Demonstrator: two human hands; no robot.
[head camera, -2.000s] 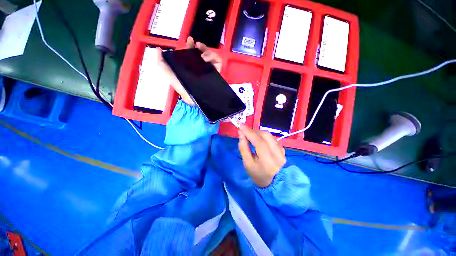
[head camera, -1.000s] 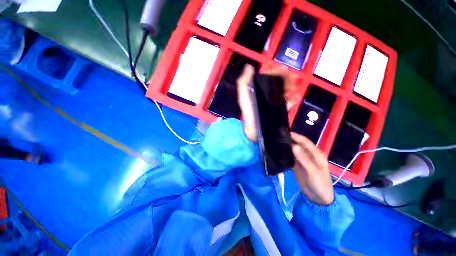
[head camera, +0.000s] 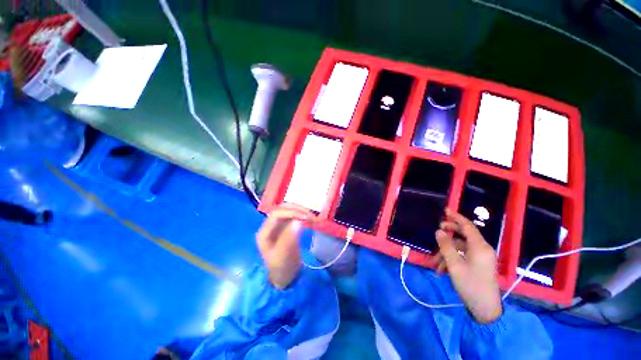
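Note:
The red tray (head camera: 457, 165) holds a phone in each slot. A dark phone (head camera: 364, 188) in the front row's second slot and a dark phone (head camera: 420, 200) in its third slot each have a white cable plug at their near edge, one plug (head camera: 350, 234) and the other (head camera: 405, 251). My left hand (head camera: 281, 245) is at the tray's front left, fingers bent together; a small pale spot shows at the fingertips, and whether they hold anything is unclear. My right hand (head camera: 469, 261) is over the front edge between the third and fourth phones, fingers apart, nothing visible in it.
One barcode scanner (head camera: 263, 98) stands left of the tray, another (head camera: 624, 275) lies at the right edge. A paper sheet (head camera: 123, 76) and a white roll (head camera: 74, 70) are at the left. A second red tray (head camera: 43, 41) is behind. White and black cords cross the bench.
The phone held in my left hand now lies in the front row's third slot. Both hands have let go of it and moved apart. The view has shifted, showing more bench at left.

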